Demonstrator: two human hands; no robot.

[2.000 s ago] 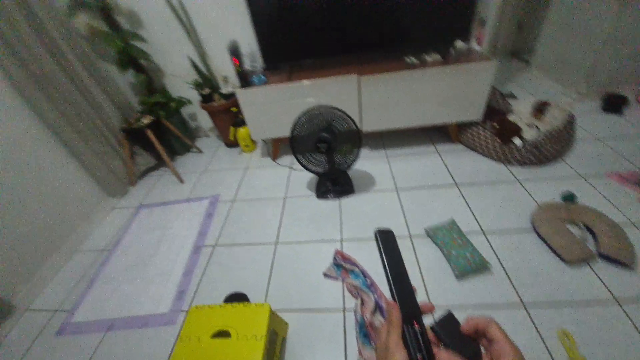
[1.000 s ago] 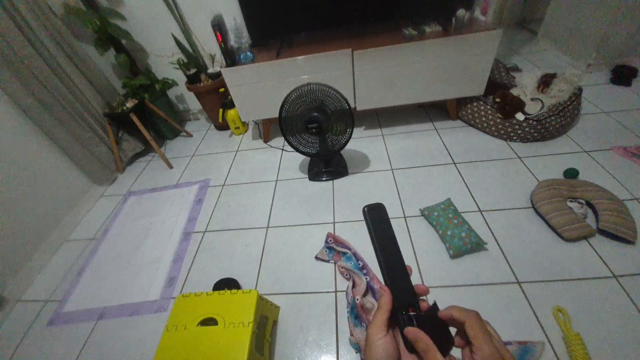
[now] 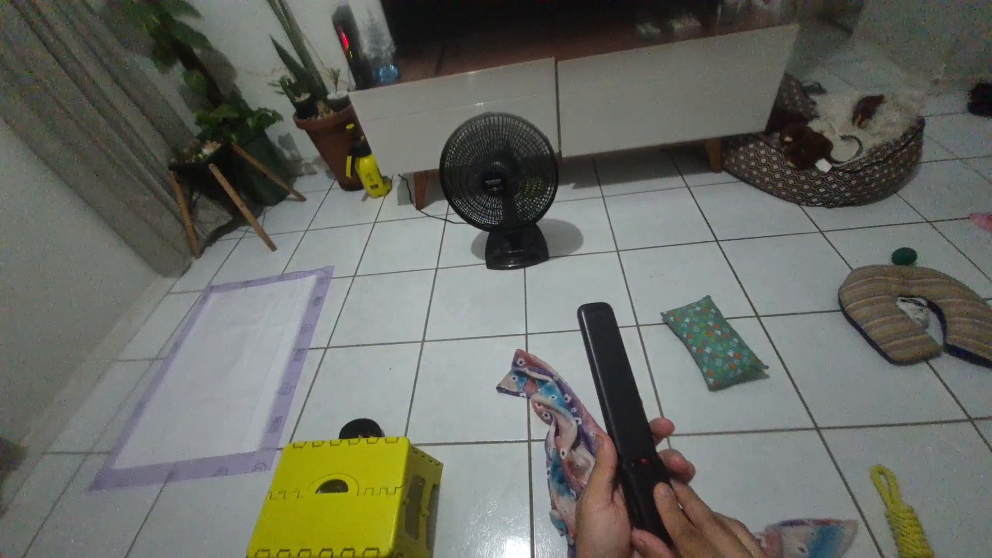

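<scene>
A long black handheld device [image 3: 614, 380] with a small red light near its lower part is held upright at the lower middle of the head view. My left hand [image 3: 604, 508] is closed around its lower left side. My right hand [image 3: 697, 508] has its fingers against the lower right side of the same device. Patterned pink and blue fabric [image 3: 558, 411] lies to the left of the device and passes behind my left hand; a similar piece [image 3: 814, 536] shows right of my right hand. The lower end of the device is hidden.
A yellow folding stool [image 3: 333, 519] stands at lower left, near a purple-edged pad [image 3: 213, 372]. Ahead is a black fan [image 3: 500, 182] before a white cabinet [image 3: 666, 97]. To the right lie a green cushion [image 3: 714, 343], a striped U-shaped pillow [image 3: 891, 298], yellow rope [image 3: 903, 519] and a pet bed [image 3: 837, 174].
A dark piece that my right hand held beside the device's lower end in the earlier frames no longer shows. My right fingers now rest against the device, and its red light shows.
</scene>
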